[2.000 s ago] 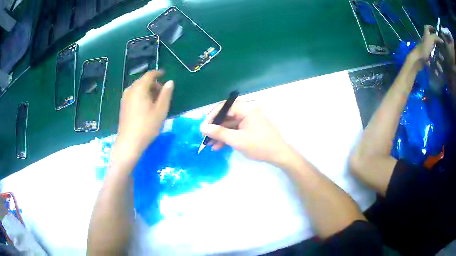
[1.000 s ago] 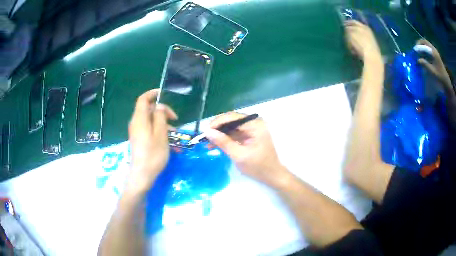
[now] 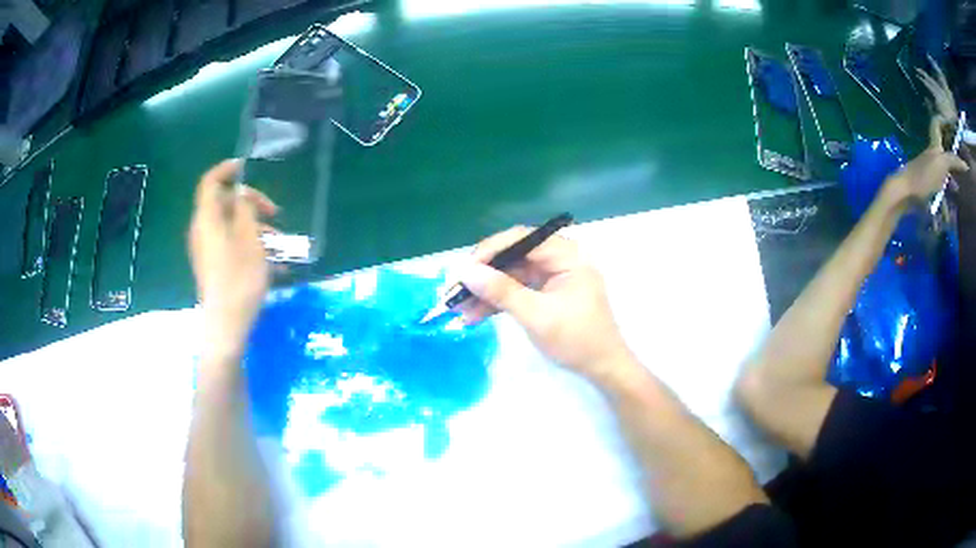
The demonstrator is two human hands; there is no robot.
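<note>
My left hand [image 3: 228,241] holds a phone frame [image 3: 291,177] by its left long side, over the belt's near edge. The frame is blurred, with a pale patch near its far end and a bright spot at its near end. My right hand [image 3: 544,287] holds black tweezers [image 3: 519,252], their pale tip pointing down-left over a heap of blue film [image 3: 407,359] on the white surface. The tweezers are apart from the frame. Whether the tip grips anything is too small to tell.
Another frame [image 3: 375,94] lies on the green belt [image 3: 535,139], partly behind the held one. Several frames [image 3: 120,238] lie at left. At right, a neighbour's arm [image 3: 829,289] reaches over glossy blue film [image 3: 883,321], near frames with blue patches [image 3: 777,107]. A dark tray-like object [image 3: 161,48] is at upper left.
My left hand has moved left and away with the frame, which has left the tweezers' tip. My right hand stays nearly in place. The frames at left have shifted left.
</note>
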